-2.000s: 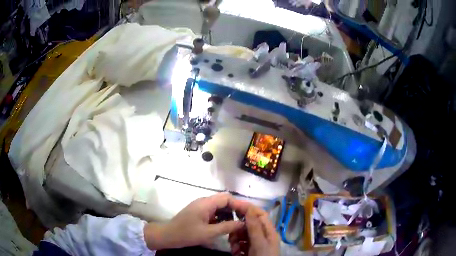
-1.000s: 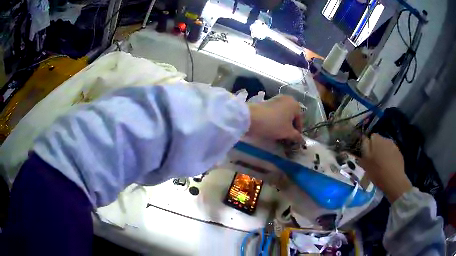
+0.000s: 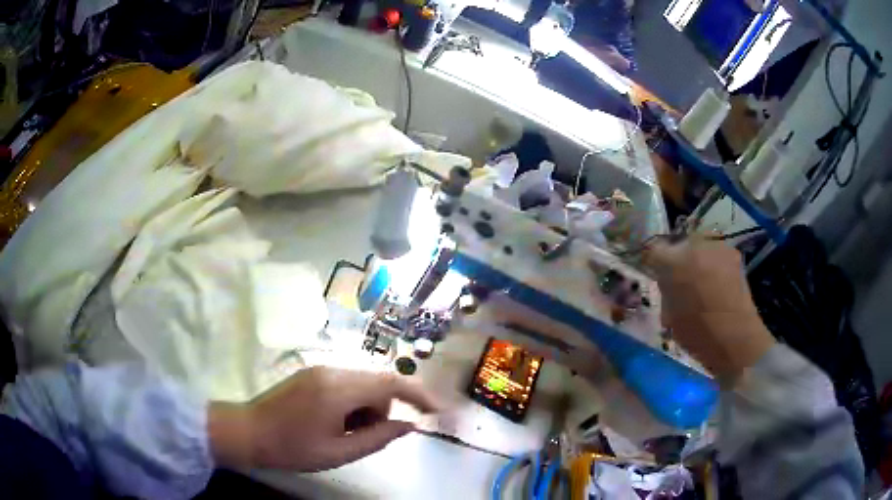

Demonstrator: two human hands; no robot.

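Observation:
The sewing machine head [image 3: 577, 317], white with a blue stripe, slants from the lit needle area down to the right. The presser foot and needle area [image 3: 391, 332] sits in lamp glare. My left hand [image 3: 323, 415] is low over the table in front of it, thumb and index finger near each other; whether they hold something small is not clear. My right hand [image 3: 706, 298] is blurred at the arm's far right top; its fingertips are hard to see. Cream cloth [image 3: 210, 283] lies heaped left of the needle.
A small panel with glowing orange characters [image 3: 507, 378] lies below the arm. Blue scissor handles [image 3: 528, 477] and an orange-edged parts box [image 3: 582, 479] are at the front edge. White thread cones [image 3: 704, 119] stand upper right. A yellow package [image 3: 88, 127] is behind the cloth. Scraps [image 3: 533, 186] lie behind the machine.
My left hand has moved from above the machine arm down to the table front, uncovering the needle area and cloth. My right hand has shifted slightly left and stays by the arm's right end.

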